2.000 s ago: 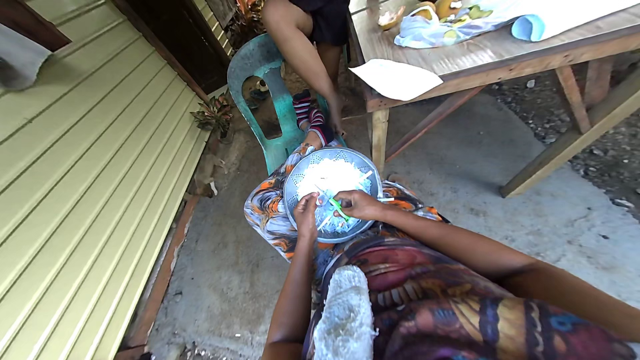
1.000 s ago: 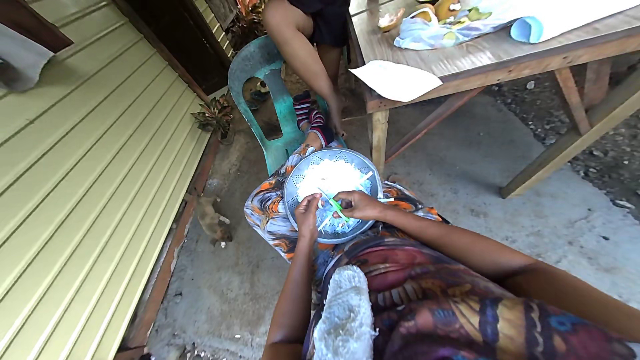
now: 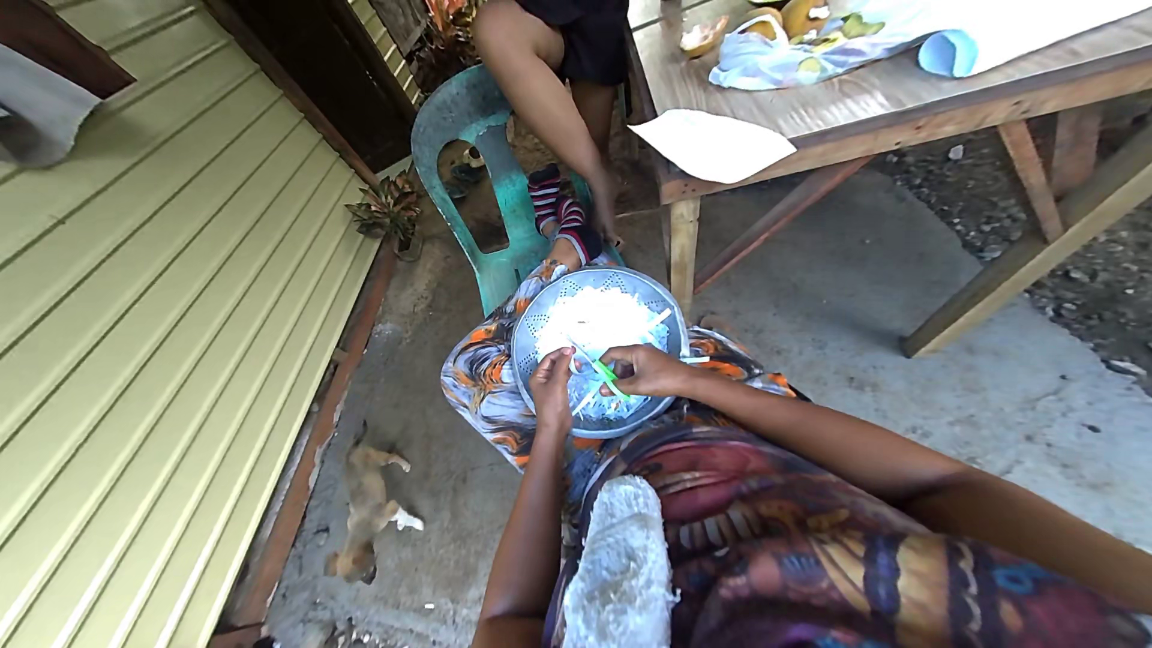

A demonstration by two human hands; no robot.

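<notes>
On my lap, over patterned cloth, rests a round metal colander [image 3: 525, 317] holding a heap of white strips or shreds [image 3: 598, 315]. My right hand [image 3: 643, 370] is closed around a small bright green tool [image 3: 609, 376], perhaps a knife or peeler. My left hand [image 3: 553, 373] pinches one end of a thin white strip [image 3: 585, 358] that reaches across to the green tool. Both hands are above the colander's near half. More pale strips lie in the colander around them. The exact kind of the white material cannot be told.
A green plastic chair [image 3: 511, 236] stands ahead, with a person's bare leg [image 3: 540, 81] beside it. At right is a wooden table [image 3: 864, 112] bearing a plastic bag [image 3: 765, 63] and husks. A puppy [image 3: 367, 504] is on the concrete at left, near the green wall [image 3: 180, 297].
The puppy came into view along the wall at left and has moved down the frame, closer to me. My hands have stayed over the colander with the strip and green tool.
</notes>
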